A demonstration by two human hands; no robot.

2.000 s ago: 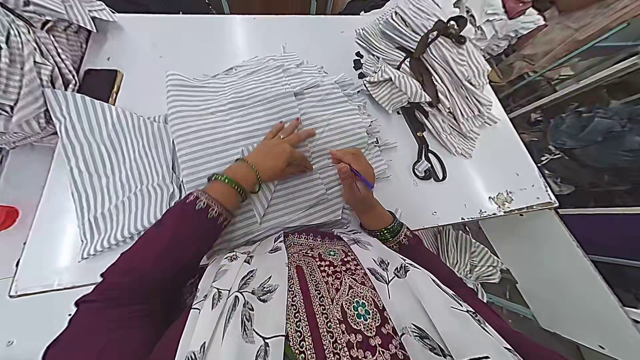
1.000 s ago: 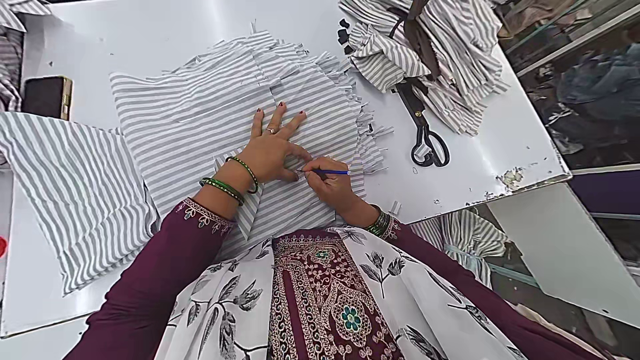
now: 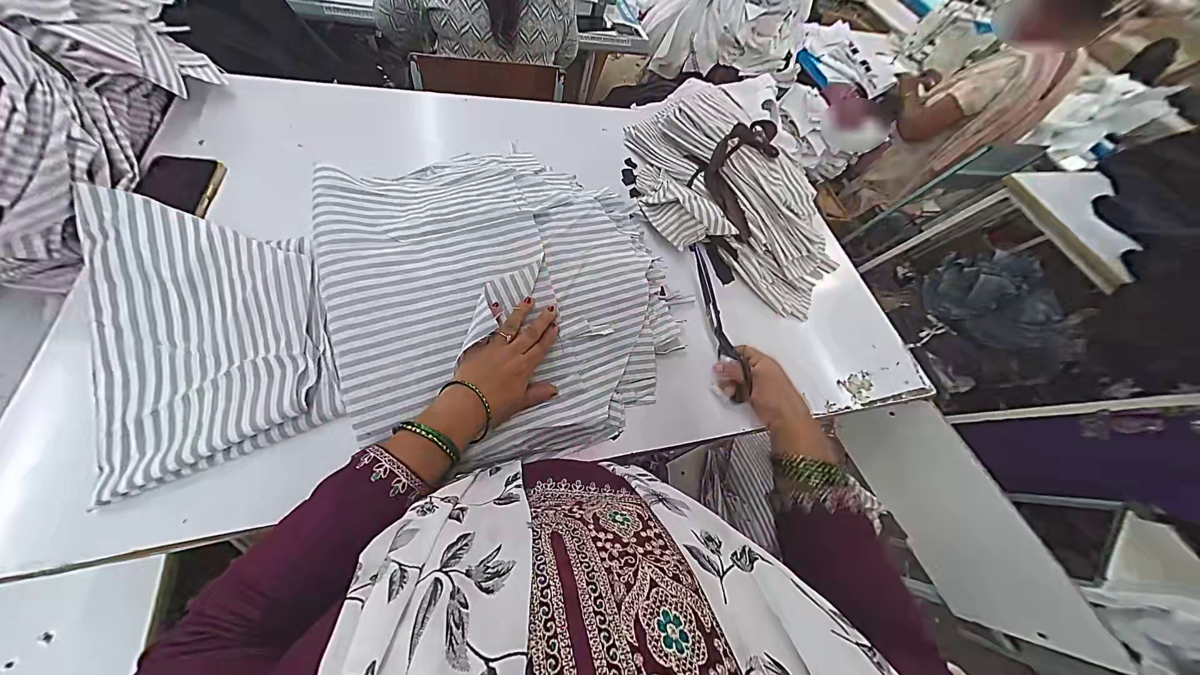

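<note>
My left hand [image 3: 511, 370] lies with fingers spread on a stack of grey-and-white striped fabric pieces [image 3: 422, 253], over a folded-back flap. At the right of the stack, my right hand [image 3: 764, 384] grips the handles of black-handled scissors [image 3: 714, 314]; their blades point away from me, towards a tied bundle. Whether the pen is still in the right hand cannot be seen. That bundle of striped pieces [image 3: 783, 225] is bound with a dark cloth strip [image 3: 722, 178]. Another striped fabric piece [image 3: 202, 347] lies to the left of the stack.
A phone [image 3: 183, 185] lies at the back left of the white table [image 3: 375, 112], beside heaped striped cloth [image 3: 56, 159]. The table's near right corner is chipped. Two other people sit beyond the table, one at the back, one at the right among white fabrics.
My right hand has left the striped stack, where it held a blue pen, and moved right to the scissors. My left hand stays on the stack, and a fabric flap now shows folded back there.
</note>
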